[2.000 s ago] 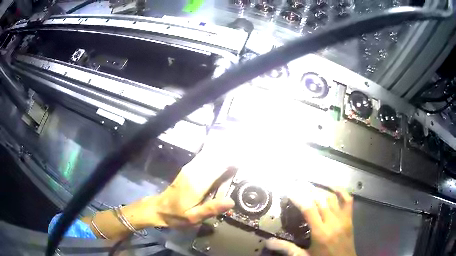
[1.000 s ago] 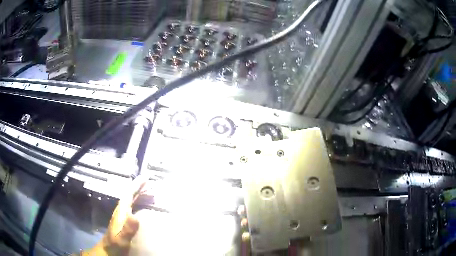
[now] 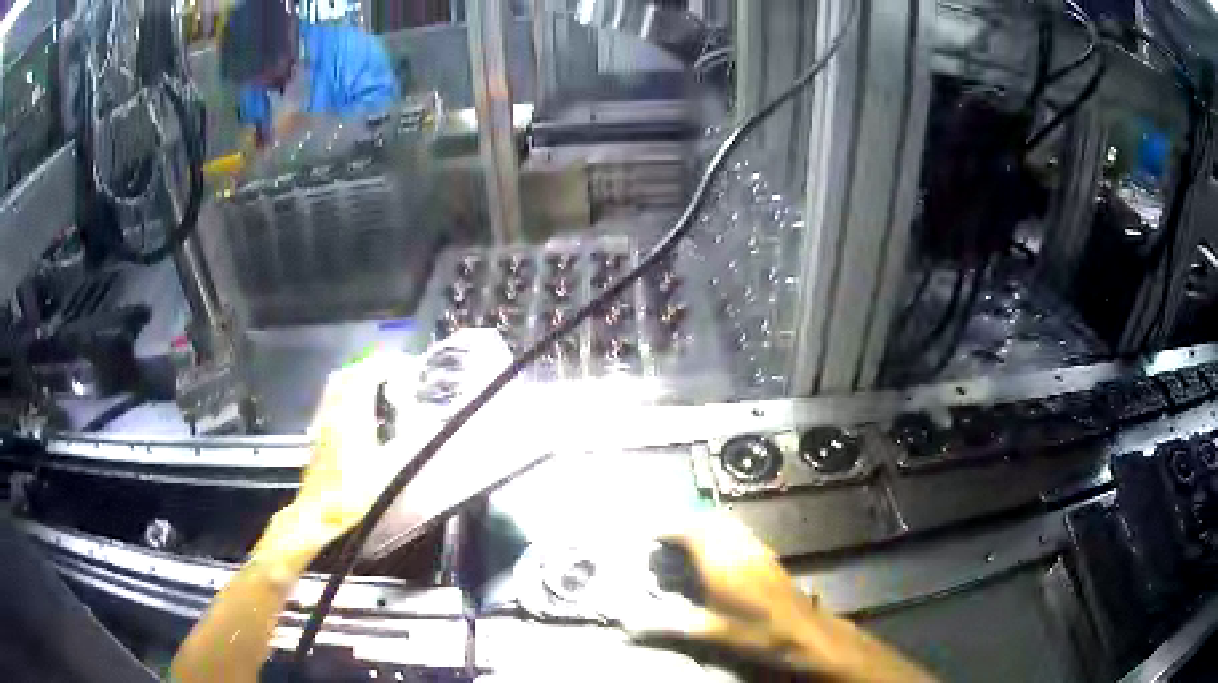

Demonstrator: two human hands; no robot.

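My left hand (image 3: 341, 447) grips a silver carrier pallet (image 3: 468, 487), raised and tilted over the rails at the left; pale round parts (image 3: 448, 371) show at its upper end. My right hand (image 3: 755, 587) is on a second carrier at the near ledge, fingers around its right end by a dark round part (image 3: 676, 568). A paler ringed round part (image 3: 572, 574) sits to its left. Strong glare hides the edges of both carriers and some fingertips.
Carriers with paired black round parts (image 3: 751, 458) line the far rail to the right. A black cable (image 3: 601, 300) crosses the view. A parts tray (image 3: 561, 300) lies behind. A person in blue (image 3: 350, 70) is at the back left. Dark slot between rails, left.
The view has tilted up and shifted. The carrier whose plain underside faced me no longer shows that way. My left hand now holds a carrier up; my right hand is on another at the ledge.
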